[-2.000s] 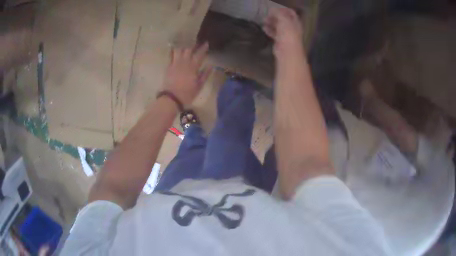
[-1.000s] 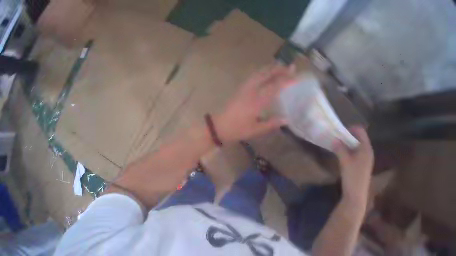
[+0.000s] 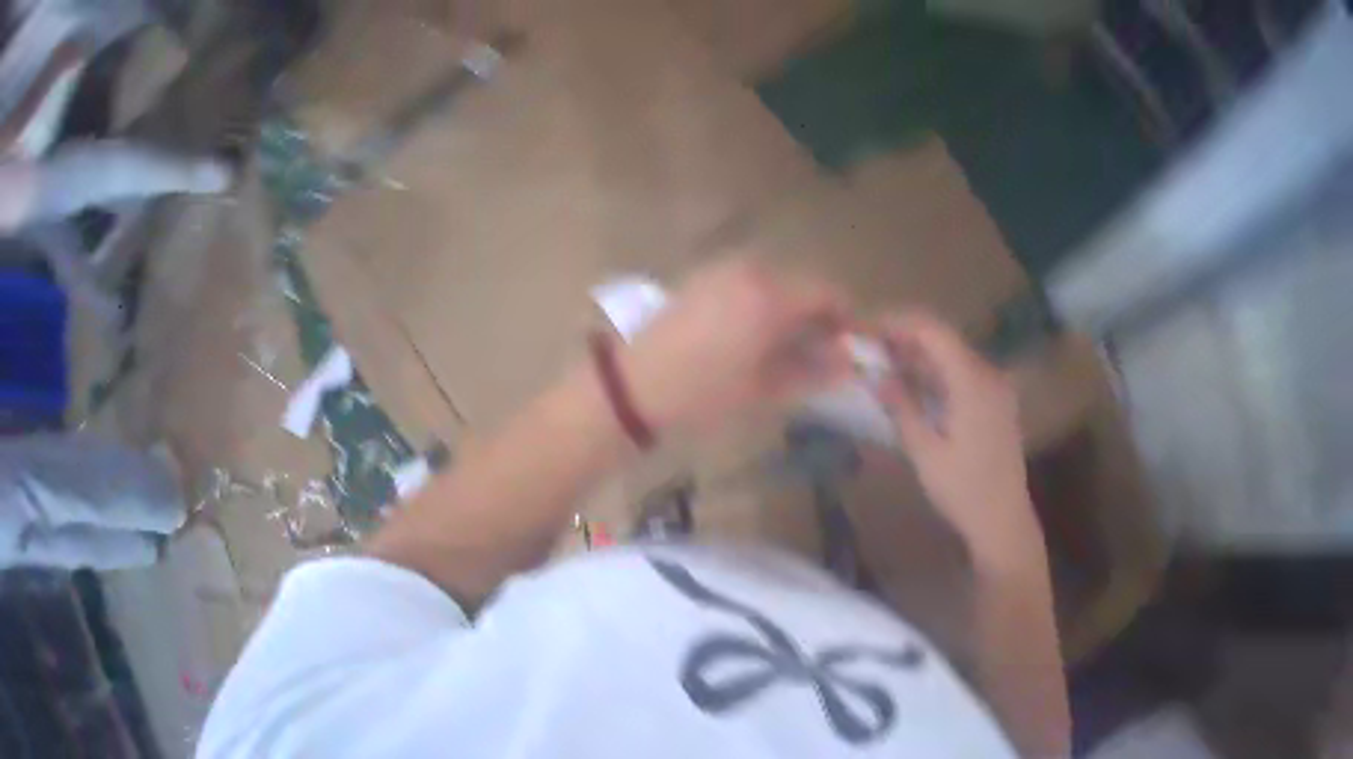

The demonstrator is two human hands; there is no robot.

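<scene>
A small white piece, blurred, perhaps a label, is between my two hands in front of my body. My left hand reaches in from the left, a dark red band on its wrist, its fingertips near the piece's upper edge. My right hand grips the piece at its right side with bent fingers. Motion blur hides whether my left fingers touch it. Another white scrap shows just beyond my left wrist.
Flattened brown cardboard covers the floor, with green patches and a white sliver. A pale wrapped bundle stands at the right. A blue object and a person's pale trouser leg are at the left edge.
The larger white sheet held a second ago now shows as a smaller piece between closer hands. A white scrap shows beyond my left wrist. The view has turned, shifting the floor and bundle.
</scene>
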